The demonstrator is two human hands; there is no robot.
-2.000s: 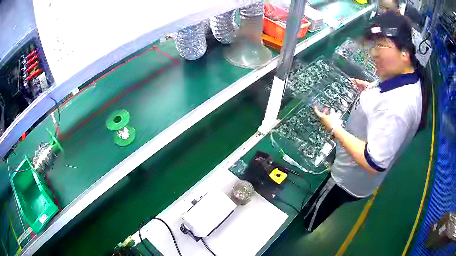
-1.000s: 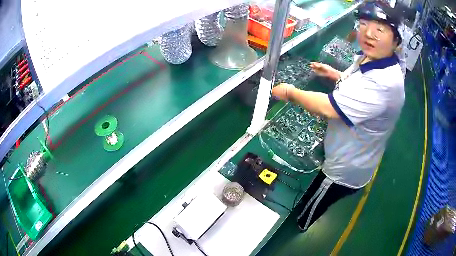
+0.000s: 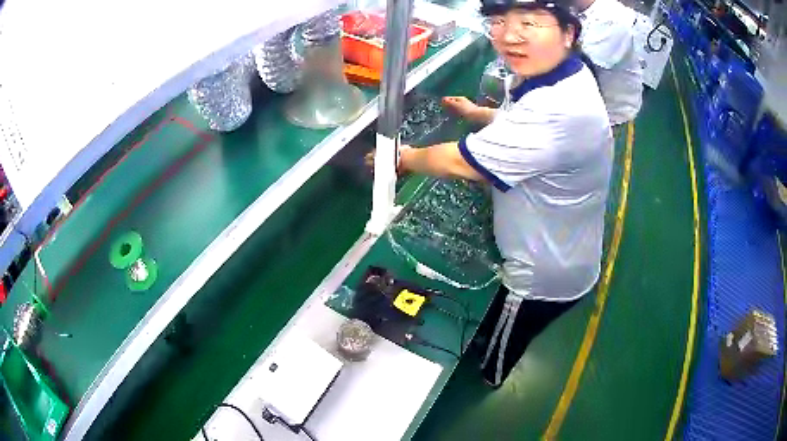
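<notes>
Neither of my hands is in view. Nearest in front of me, a white box [image 3: 295,379] with a black cord and plug stands on a white sheet [image 3: 393,388] on the bench. A round pot of metallic mesh or shavings [image 3: 355,339] stands beside it. Behind it lies a dark tool or pad [image 3: 380,301] with a yellow square piece [image 3: 409,301] and black leads. Clear trays of small parts [image 3: 444,226] lie further along the bench.
A person [image 3: 552,172] stands at the bench, arms reaching over it; another is behind. A metal post [image 3: 394,77] rises from the bench. Green-flanged spool [image 3: 135,262], green bin [image 3: 30,396], silver ducts [image 3: 223,95] and red crate [image 3: 380,41] are on the far side. A carton [image 3: 749,344] is at right.
The view has turned right, so the bench things shift left in the picture. The person has turned from the trays and now reaches over the bench. The carton shows more fully.
</notes>
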